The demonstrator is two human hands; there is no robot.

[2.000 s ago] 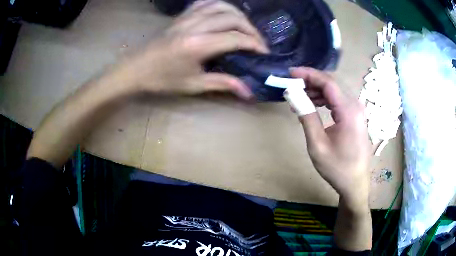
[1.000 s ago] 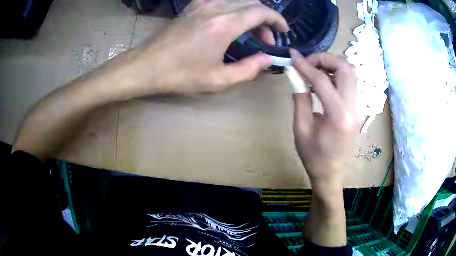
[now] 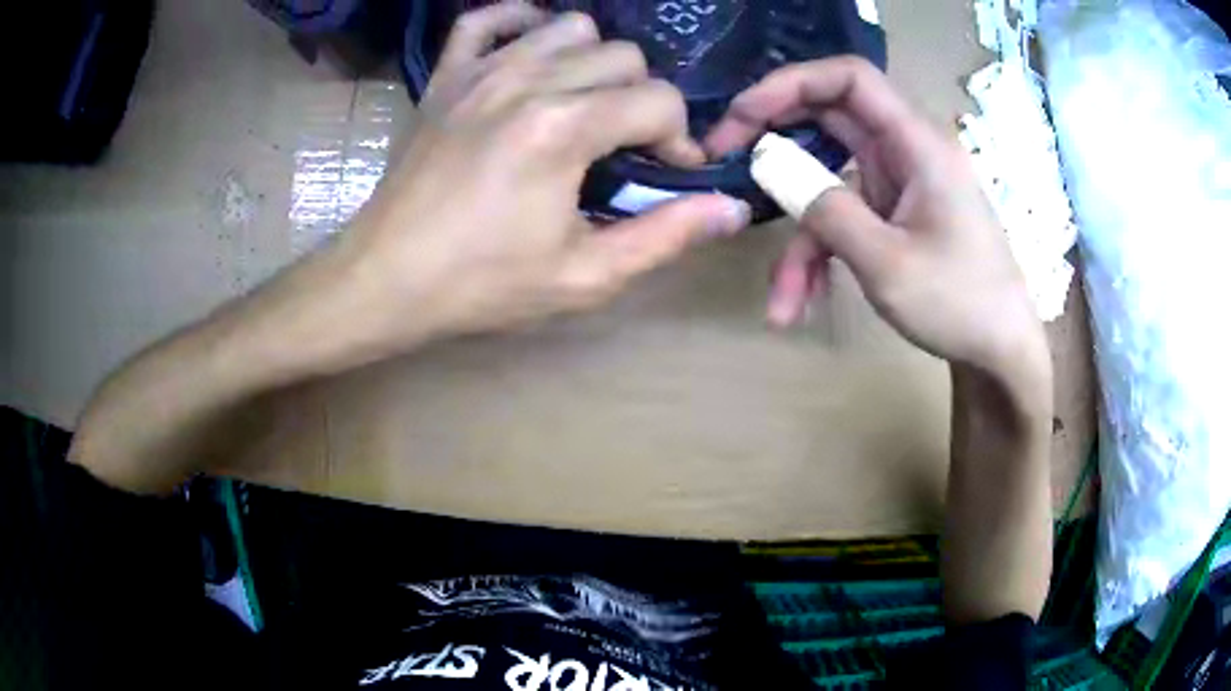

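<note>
A black fan head (image 3: 790,41) lies at the top centre, cut off by the frame's top edge, with lit digits on its display (image 3: 679,16). A white adhesive pad (image 3: 643,199) sits on its near rim, by my left thumb. Another white piece (image 3: 868,11) shows on the rim at the upper right. My left hand (image 3: 540,176) grips the near rim between thumb and fingers. My right hand (image 3: 898,203), with an off-white wrap on its thumb, touches the rim to the right. Its fingers hide part of the rim, and I cannot tell if they hold anything.
A pile of white pads (image 3: 1026,169) lies to the right, beside a large clear bag of pads (image 3: 1147,284). A black unit (image 3: 81,81) stands at the upper left and another dark part (image 3: 321,14) at the top. Green crates (image 3: 844,628) are below the bench (image 3: 540,419) edge.
The pad between my fingertips earlier is now against the near rim by my left thumb. My right hand has shifted right and its fingers have spread. The fan's lit digits have come into view.
</note>
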